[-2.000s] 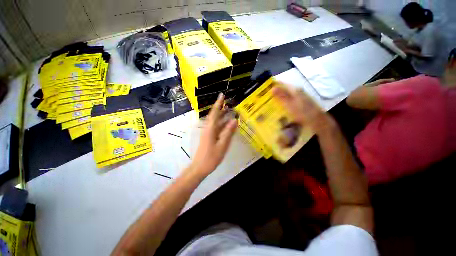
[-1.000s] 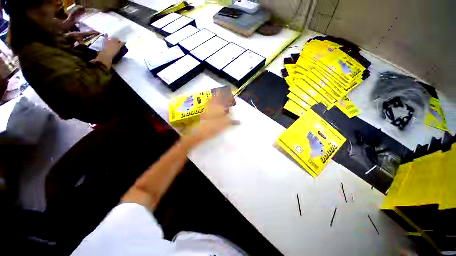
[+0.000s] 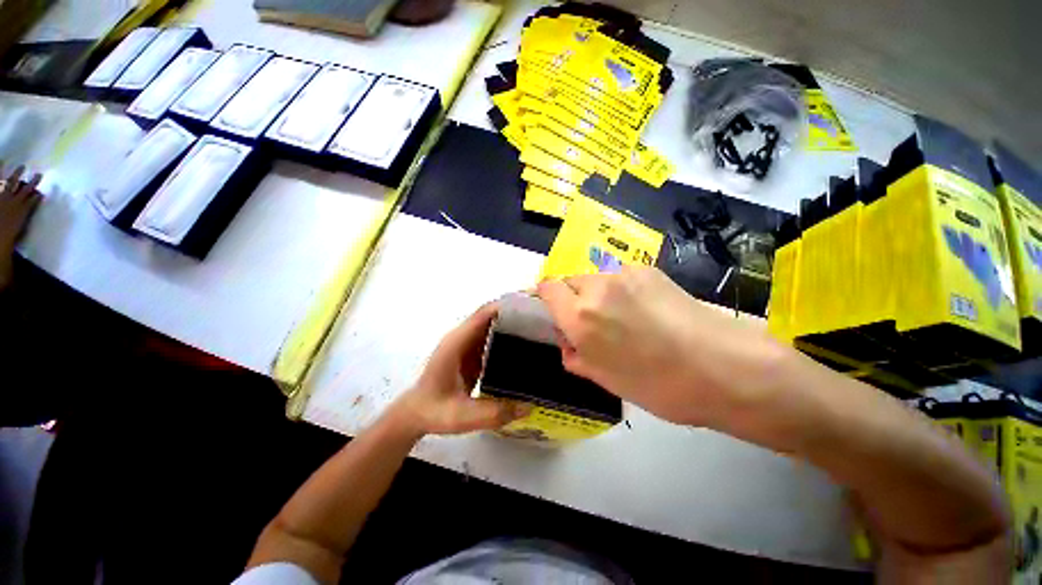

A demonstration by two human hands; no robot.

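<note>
A yellow and black retail box [image 3: 552, 424] stands in front of me with its black mouth towards me and its pale grey flap raised. My left hand [image 3: 448, 386] holds the box around its left side. My right hand [image 3: 617, 331] has its fingers at the upper edge of the flap; the fingertips are partly hidden. A flat yellow carton [image 3: 600, 238] lies just behind my right hand, partly covered by it.
Inner tray boxes [image 3: 265, 97] stand at left by a yellow edge strip [image 3: 331, 314]. Fanned flat cartons [image 3: 577, 109], a bag of hangers [image 3: 743, 114] and loose black hangers [image 3: 706, 229] lie behind. Stacked open cartons [image 3: 903, 257] and hooked boxes stand right. Another person's hand [image 3: 16, 206] is far left.
The view has swung back right. The yellow box from the left is now close in front of me. My left hand holds it, and my right hand has come onto its flap.
</note>
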